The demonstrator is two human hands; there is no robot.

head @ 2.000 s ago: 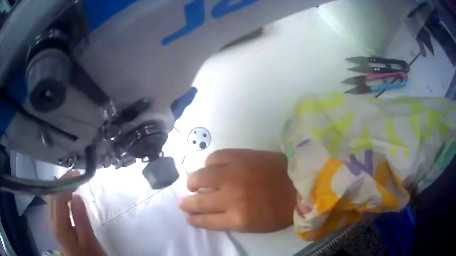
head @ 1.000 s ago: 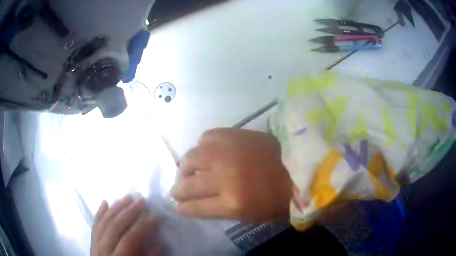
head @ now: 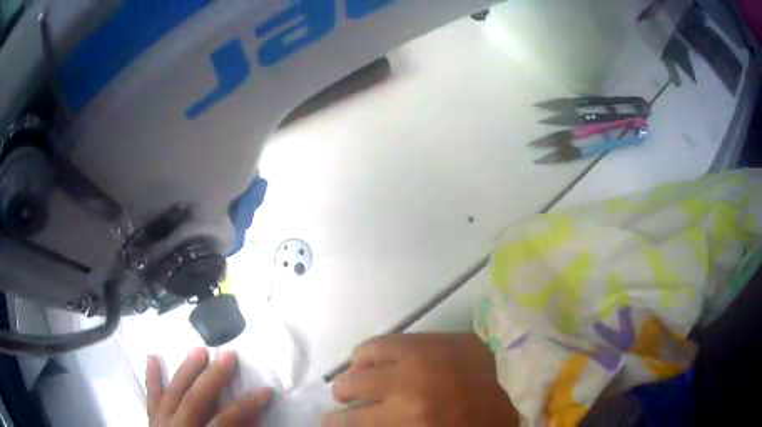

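The white fabric piece (head: 280, 367) lies on the white table under the sewing machine head, its outline partly lost in the glare. My left hand (head: 205, 392) rests on it with fingers spread, just below the grey-black knob (head: 217, 320); the picture's lower edge cuts it off. My right hand (head: 426, 379), in a patterned sleeve cover (head: 618, 292), has curled fingers at the fabric's right side and seems to pinch it; its fingertips are partly hidden. The machine (head: 200, 125) fills the upper left. The needle cannot be made out.
Several thread snips (head: 593, 129) with black, pink and blue handles lie together at the upper right. A round metal disc with holes (head: 293, 257) is on the machine bed. A dark seam (head: 443, 296) runs diagonally across the table. A pale cone-like object (head: 556, 42) stands at the top.
The view has shifted. Both hands and the fabric are closer to the machine head than one second ago, with my left fingertips now just below the knob.
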